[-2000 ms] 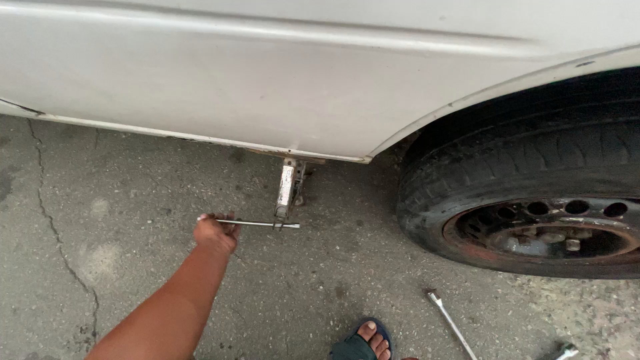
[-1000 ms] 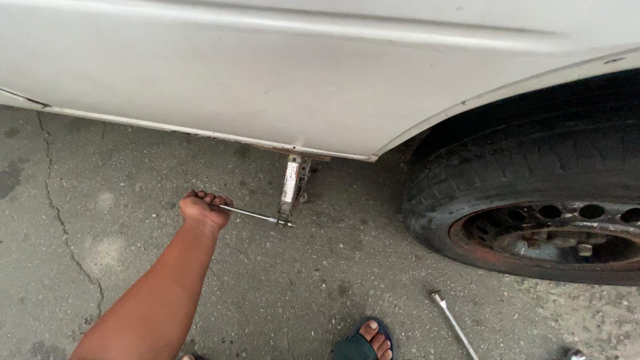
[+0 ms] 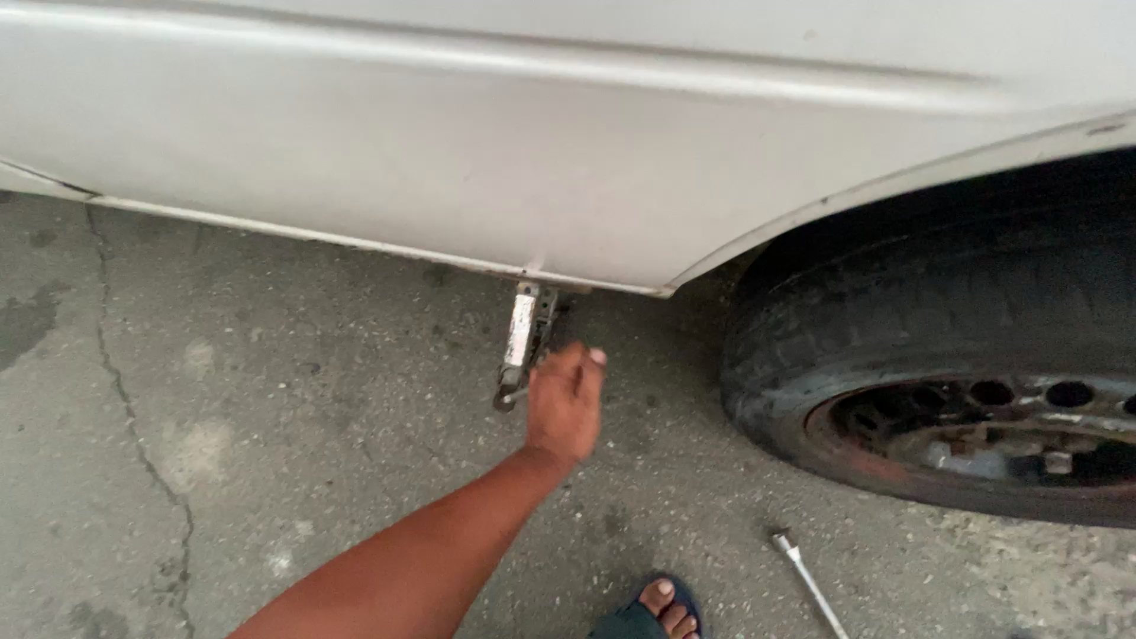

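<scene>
My left hand (image 3: 566,399) is closed just right of the lower end of a scissor jack (image 3: 521,333). Out of its left side comes a short stretch of a thin metal rod (image 3: 516,396), which meets the jack's end joint; my fingers hide the rest of the rod. The jack, with a worn whitish arm, stands under the sill of a light-coloured car (image 3: 399,151). My right hand is out of view.
To the right is the car's tyre (image 3: 754,355) on a rusty steel wheel. A metal bar with a socket end (image 3: 809,581) lies on the cracked asphalt (image 3: 293,399), near a foot in a blue sandal (image 3: 670,608).
My left hand has moved from the left side of the jack to its right side. The rod stretched out left of the jack before; now only a short piece shows beside my hand.
</scene>
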